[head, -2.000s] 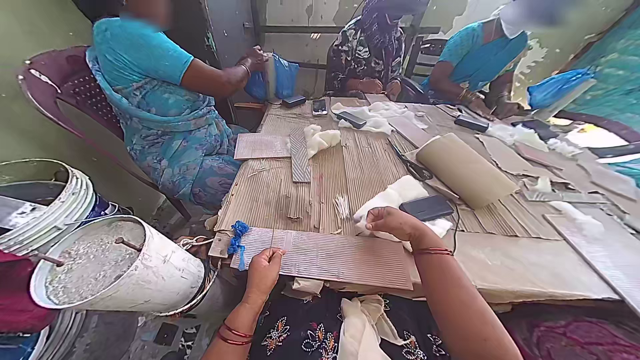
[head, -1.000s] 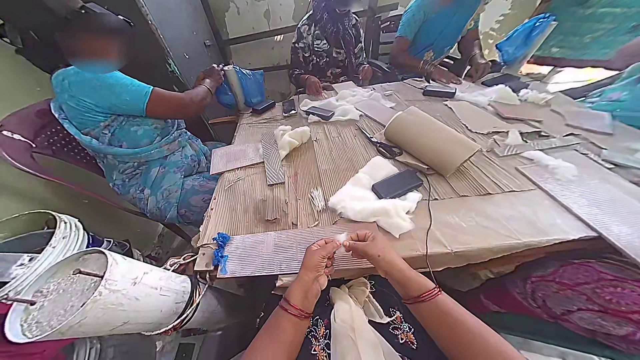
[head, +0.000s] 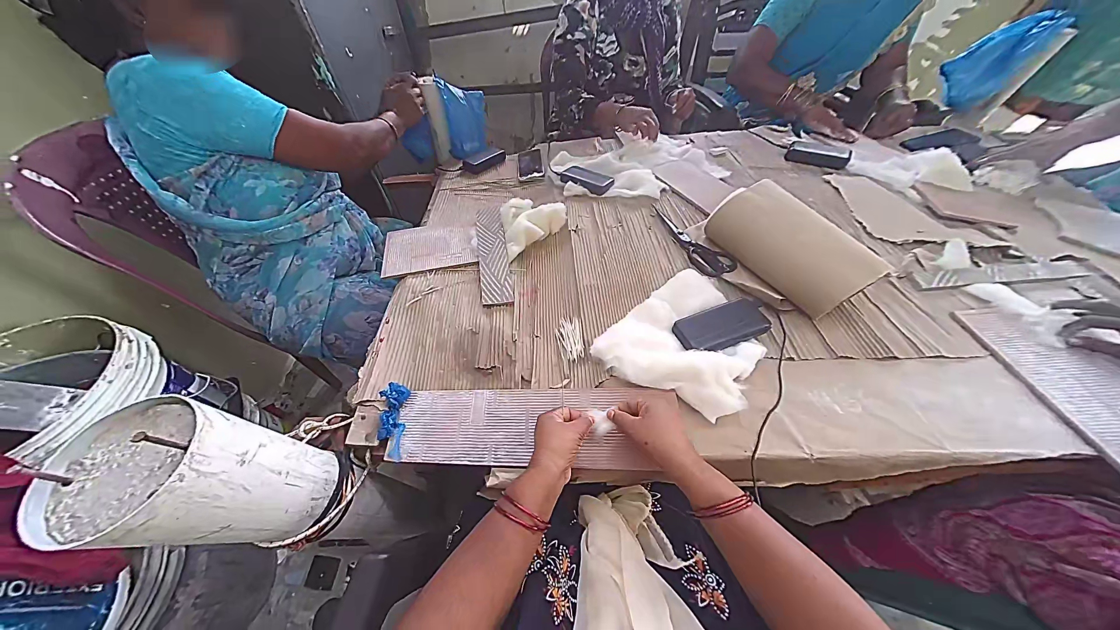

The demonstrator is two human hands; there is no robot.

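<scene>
Between the fingertips of my left hand (head: 563, 440) and my right hand (head: 649, 429), a small tuft of white cotton (head: 601, 422) is pinched. Both hands are over a long strip of corrugated cardboard (head: 490, 429) at the near table edge, with crumpled blue plastic (head: 393, 411) at its left end. Past my right hand a larger sheet of cotton wool (head: 647, 337) lies on the table, a black rectangular case (head: 722, 325) on top of it. A small bundle of thin white sticks (head: 570, 339) lies left of the cotton.
Scissors (head: 698, 249) lie beside a curved brown cardboard sheet (head: 796, 248). A dark cable (head: 770, 402) hangs over the near edge. Left of the table stands a white bucket filled with a hardened grey mass (head: 201, 472). Several people sit around the table, one (head: 236, 192) at the left.
Two seconds ago my hands were apart, the right one at the cotton sheet and the left on the cardboard strip. They have come together, with a cotton tuft between them.
</scene>
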